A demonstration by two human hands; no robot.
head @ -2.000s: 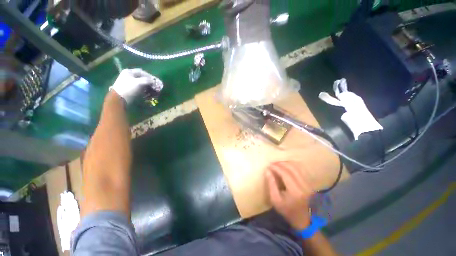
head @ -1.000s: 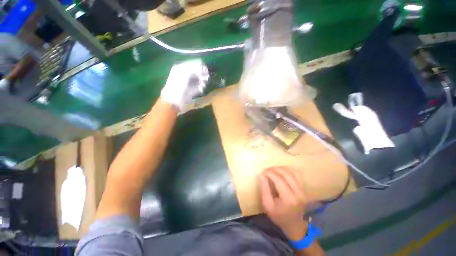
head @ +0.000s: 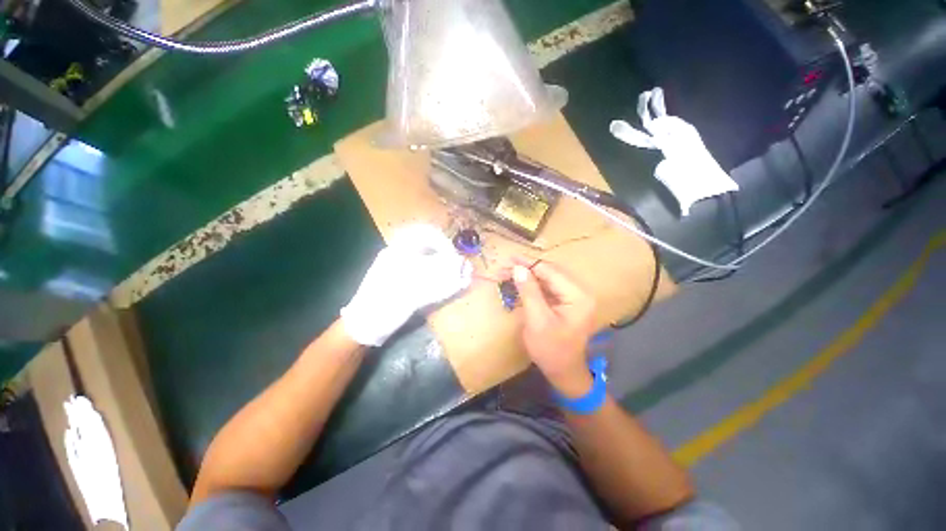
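Observation:
My left hand [head: 410, 278], in a white glove, holds a small wired assembly [head: 468, 242] with dark and blue-purple parts over the tan work board [head: 472, 358]. My bare right hand [head: 552, 316], with a blue wrist strap [head: 587, 388], pinches thin lead wires [head: 533, 266] between thumb and fingertips. A small dark and blue part [head: 508, 294] shows between the two hands; whether it hangs from the wires I cannot tell. The soldering iron [head: 560, 184] rests in its black stand, beside the gold-brown cleaning tray [head: 522, 208].
The clear fume hood [head: 456, 78] stands over the stand. Another wired assembly [head: 311, 93] lies on the green surface behind. A white glove [head: 679, 156], a dark box [head: 726, 73] and cables are at right. An open carton [head: 130, 384] with a glove is at left.
My gloved left hand has come from the green surface to the board with the assembly. My right hand has moved up to it and now pinches wires. The view has shifted.

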